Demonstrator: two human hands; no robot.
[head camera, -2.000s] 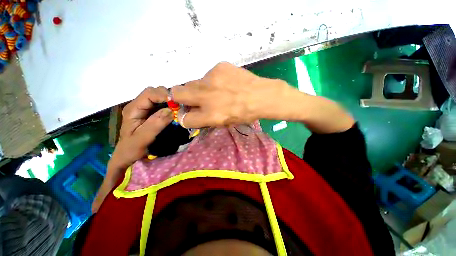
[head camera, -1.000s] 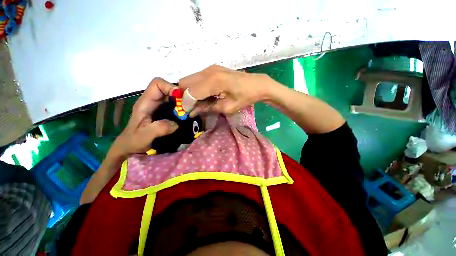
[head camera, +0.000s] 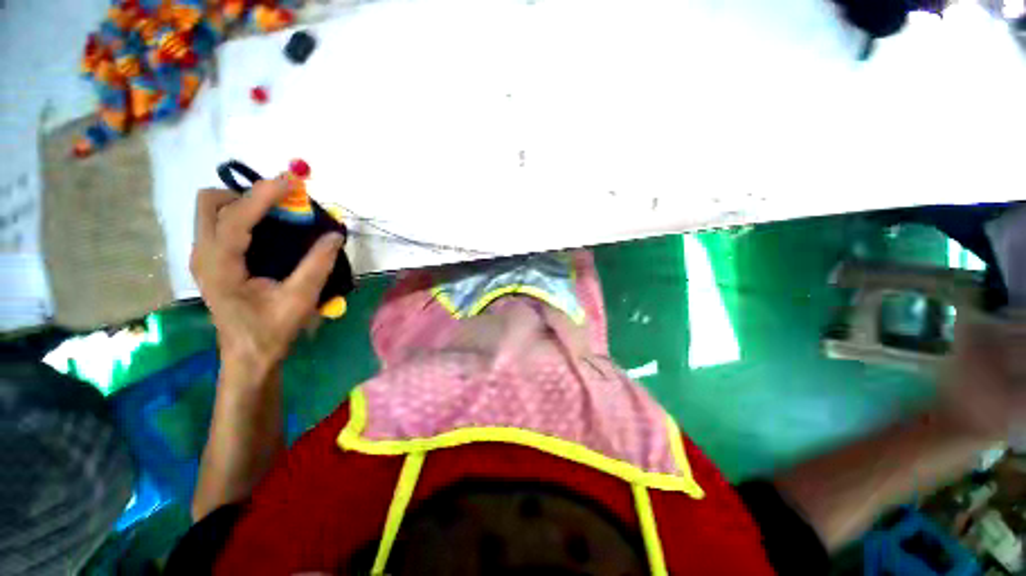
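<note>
My left hand (head camera: 253, 264) grips the black penguin toy (head camera: 281, 250) over the table's front edge at the left. A striped mini hat (head camera: 296, 198) with a red tip sits on the toy under my fingers. A black hanging loop (head camera: 237, 176) sticks up beside it. Yellow-orange parts show at the toy's right side and bottom. A dark thread (head camera: 416, 242) runs from the toy to the right along the table edge. My right hand (head camera: 996, 366) is blurred at the far right edge of the picture, so its fingers and anything in them cannot be made out.
A pile of striped hats (head camera: 152, 62) lies at the table's (head camera: 506, 113) back left. A dark piece (head camera: 299, 46) and a red pompom (head camera: 260, 95) lie near it. The pink dotted apron (head camera: 506, 377) covers the lap. A stool (head camera: 906, 315) stands at the right.
My right hand has left the toy and swung far out to the right. My left hand has lifted the toy forward and left over the table edge. The thread now shows stretched from it.
</note>
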